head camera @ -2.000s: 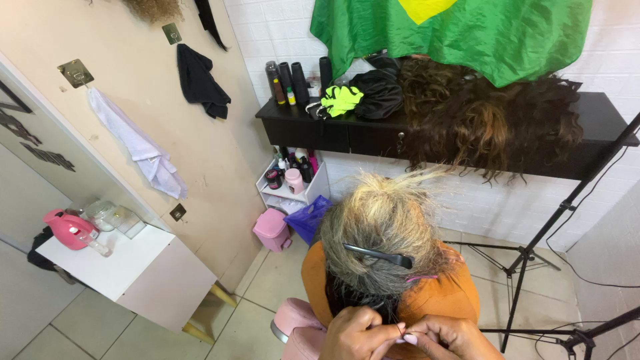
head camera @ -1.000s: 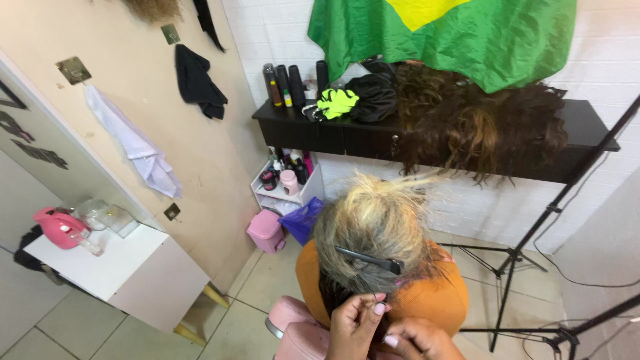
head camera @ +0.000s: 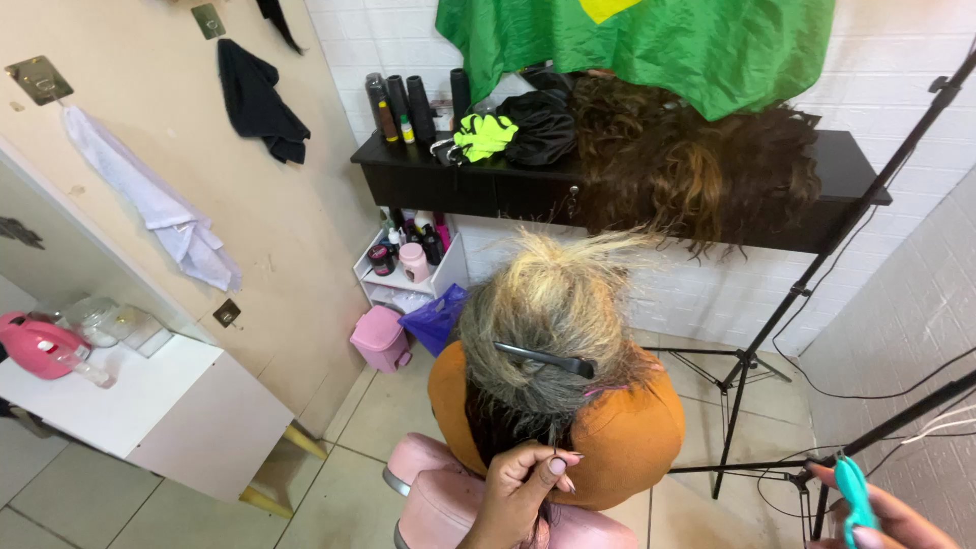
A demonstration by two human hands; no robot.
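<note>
A person in an orange top [head camera: 637, 431] sits facing away, blond and grey hair [head camera: 534, 320] gathered up with a black hair clip [head camera: 543, 358]. Behind the neck, my left hand [head camera: 526, 488] pinches a thin strand of dark hair [head camera: 555, 450] between thumb and index finger. My right hand [head camera: 888, 511] is at the lower right, away from the head, its fingers around a small teal tool [head camera: 854, 492], perhaps thread snips. The palm of that hand is partly cut off by the frame edge.
A pink padded chair [head camera: 450, 507] is below the person. Black tripod stands [head camera: 736, 412] with cables stand at right. A black wall shelf [head camera: 457, 179] bears wavy brown hair [head camera: 686, 160] and bottles. A white side table [head camera: 175, 381] and pink bin [head camera: 380, 335] are at left.
My right hand has moved from beside my left hand to the lower right and now holds the teal tool, which the earlier frames do not show. My left hand stays behind the neck.
</note>
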